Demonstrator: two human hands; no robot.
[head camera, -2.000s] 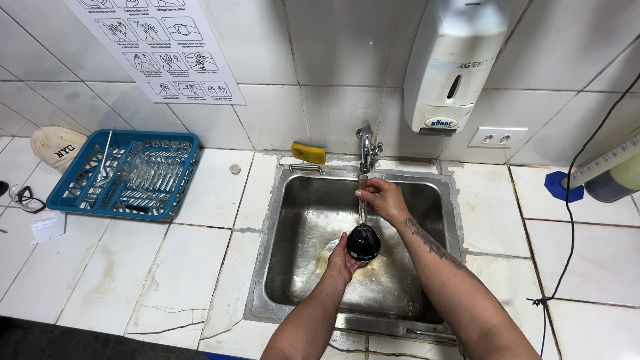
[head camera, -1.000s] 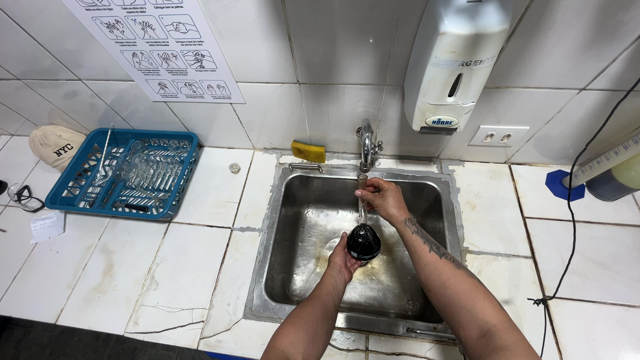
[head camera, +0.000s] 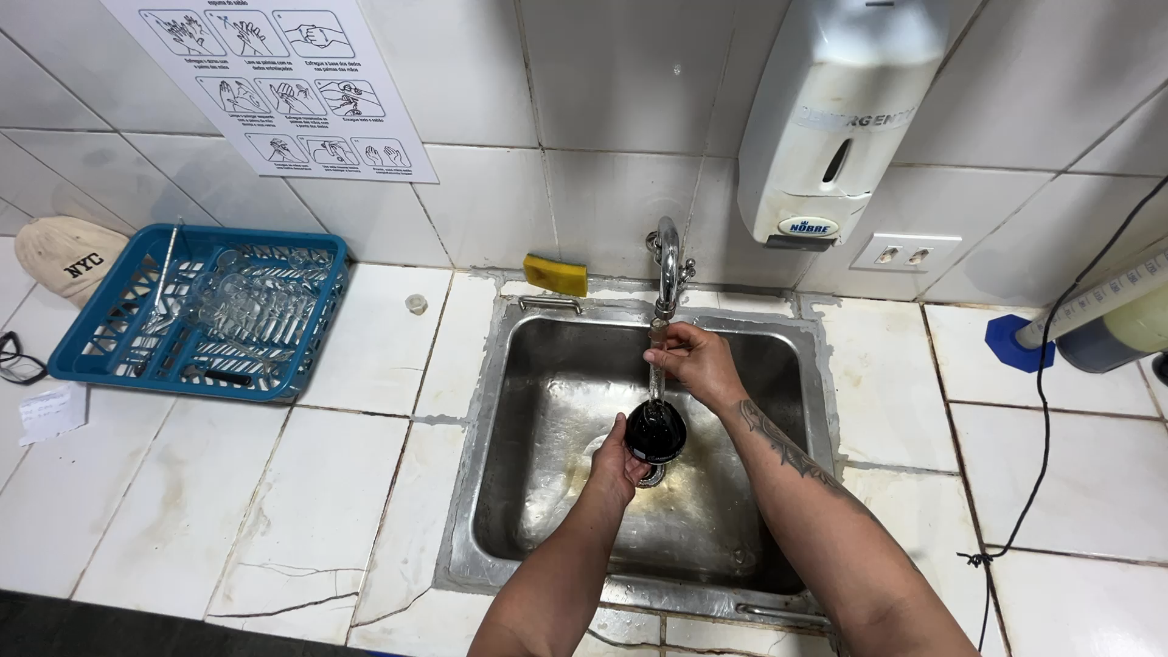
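Observation:
Over the steel sink (head camera: 547, 511), my left hand (head camera: 618, 461) supports the round body of a long-necked glass flask (head camera: 656, 433) that looks filled with dark liquid. My right hand (head camera: 691, 358) pinches the flask's clear neck between thumb and fingers. The neck's mouth is directly under the spout of the chrome faucet (head camera: 669, 274). The flask leans slightly, its body toward me. Part of its underside is hidden by my left hand, and whether water is running cannot be told.
A yellow sponge (head camera: 555, 276) lies behind the sink, and a white detergent dispenser (head camera: 835, 128) hangs above. Left are a blue rack (head camera: 196, 388) of glassware, a cap (head camera: 68, 255) and a small cup (head camera: 416, 304). Right stand a blue-based cylinder (head camera: 1013, 342) and a hanging black cable (head camera: 1043, 411).

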